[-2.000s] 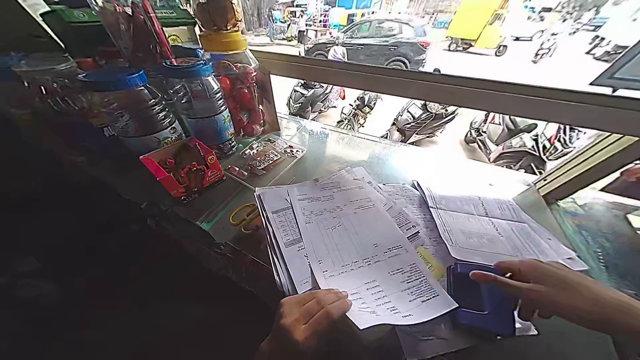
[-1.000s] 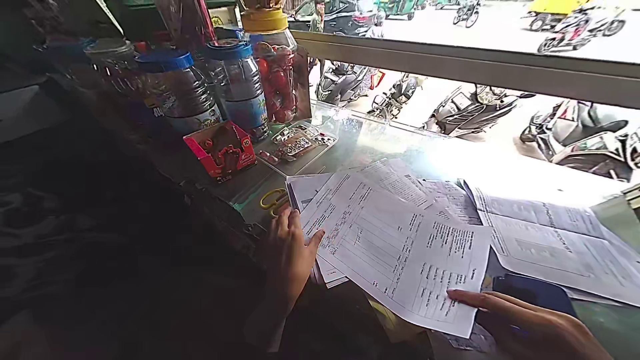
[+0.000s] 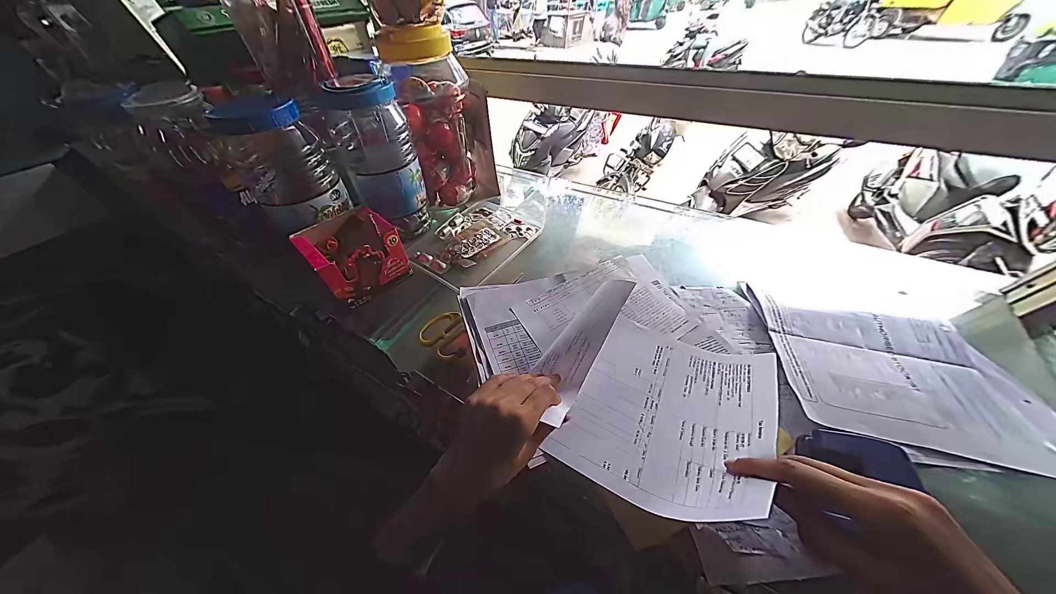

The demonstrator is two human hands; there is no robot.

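A printed sheet of paper (image 3: pixel 668 421) lies tilted over the other papers, its upper left part folded over. My left hand (image 3: pixel 507 421) holds the folded part at its lower edge. My right hand (image 3: pixel 858 511) has its index finger on the sheet's lower right part, thumb hidden. Beneath are a stack of printed papers (image 3: pixel 503 330), one with a table. Partly under my right hand lies a dark blue flat object (image 3: pixel 862 458), perhaps a phone or a case. An opened-out, creased document (image 3: pixel 899 371) lies to the right.
Yellow-handled scissors (image 3: pixel 443 332) lie left of the stack. Behind them stand a red carton (image 3: pixel 353 256), blue-lidded plastic jars (image 3: pixel 375 148) and a yellow-lidded jar (image 3: pixel 437 124) with red items. Blister-like packs (image 3: pixel 483 235) lie on the glass counter (image 3: pixel 577 223). A metal rail (image 3: pixel 742 103) crosses beyond.
Two seconds ago my right index finger was on the dark blue object; now it is on the sheet. The sheet has turned and is now folded over at my left hand.
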